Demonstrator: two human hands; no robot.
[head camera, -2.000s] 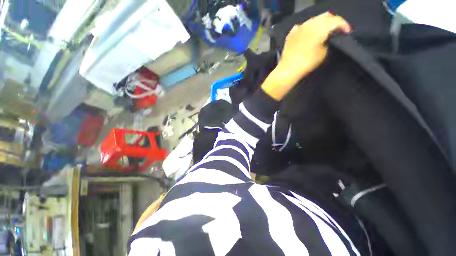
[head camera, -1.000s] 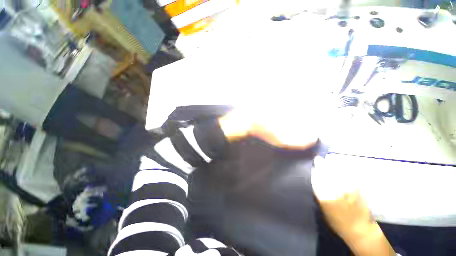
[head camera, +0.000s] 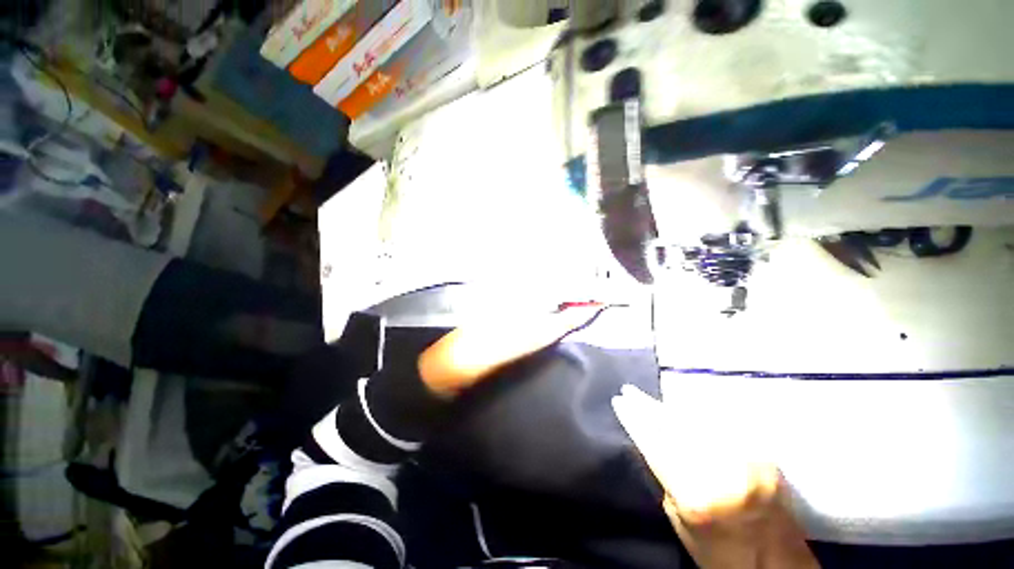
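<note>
A black garment panel (head camera: 534, 428) hangs over the near table edge, its far end on the bright bed left of the needle area. My left hand (head camera: 506, 339), from a black-and-white striped sleeve, holds the panel's far edge; glare washes out part of it. My right hand (head camera: 712, 472) has its fingertips at the panel's right edge; glare hides the finger detail. The presser foot and needle cluster (head camera: 723, 261) is to the right of and beyond the cloth, apart from it. A curved metal cover (head camera: 623, 183) stands beside it.
The sewing machine head (head camera: 801, 122) spans the upper right. Black-handled scissors (head camera: 940, 239) lie on the bed at the right. A dark joint line crosses the white machine bed (head camera: 845, 333). Orange-and-white boxes (head camera: 367, 67) stand behind. Workshop clutter fills the left.
The view has moved closer to the machine head. The cloth's far edge and my left hand now show left of the metal cover. My right hand's fingertips sit lower and further left in view.
</note>
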